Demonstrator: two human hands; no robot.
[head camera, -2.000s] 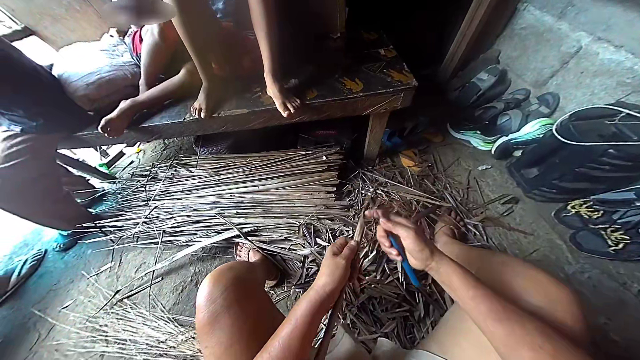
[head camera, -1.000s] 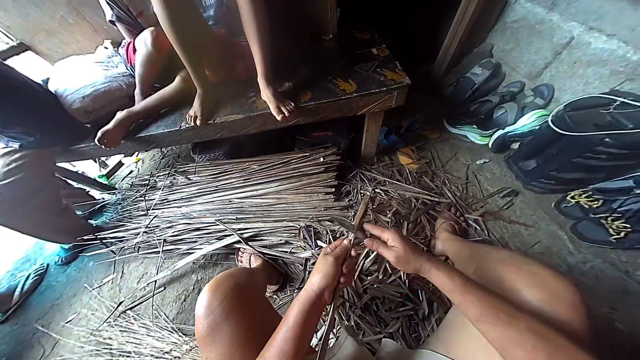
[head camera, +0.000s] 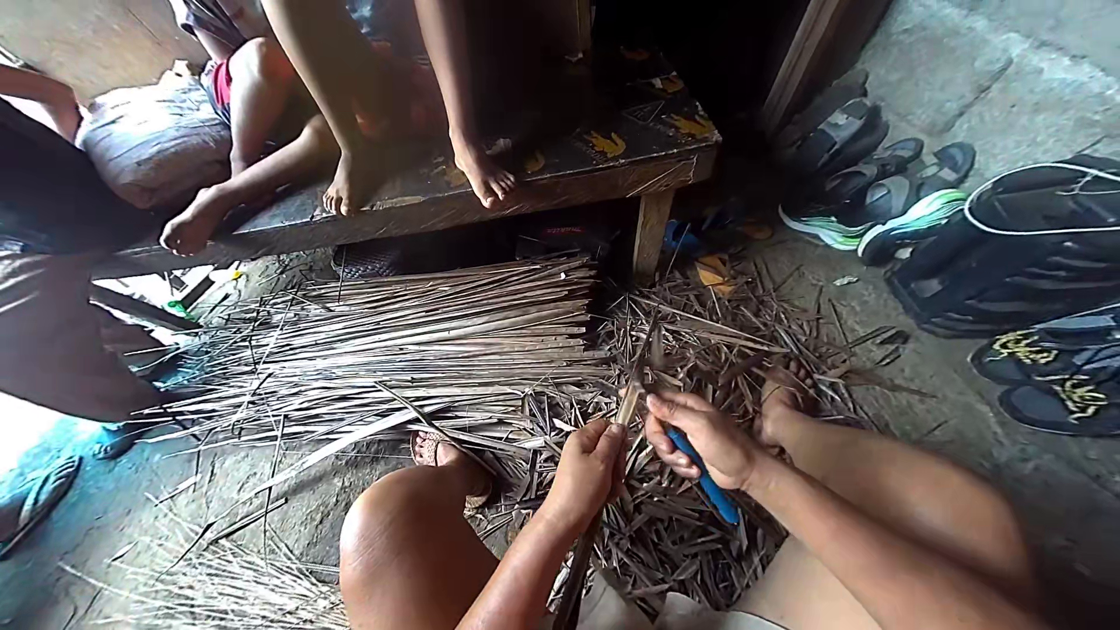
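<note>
My left hand (head camera: 591, 468) is closed around a long dry leaf stalk (head camera: 628, 402), whose upper end sticks out past my thumb and whose lower part runs down between my legs. Close on its right, my right hand (head camera: 704, 437) grips a blue-handled tool (head camera: 704, 477), probably a knife; its working end is too blurred to make out beside the stalk. Under both hands lies a heap of brown leaf scraps (head camera: 682, 542). Left of the heap, a broad bundle of thin dry sticks (head camera: 455, 337) is spread on the floor.
People's bare feet rest on a low wooden bench (head camera: 604, 179) ahead. Sneakers (head camera: 910, 219), a black bag (head camera: 1032, 254) and black sandals (head camera: 1059, 376) line the right side. Pale thin strips (head camera: 219, 577) lie at the lower left. A person's leg is at the far left.
The blue handle, seen in my right hand two seconds ago and hidden one second ago, shows again. My right hand has turned beside the stalk; my left hand keeps its hold.
</note>
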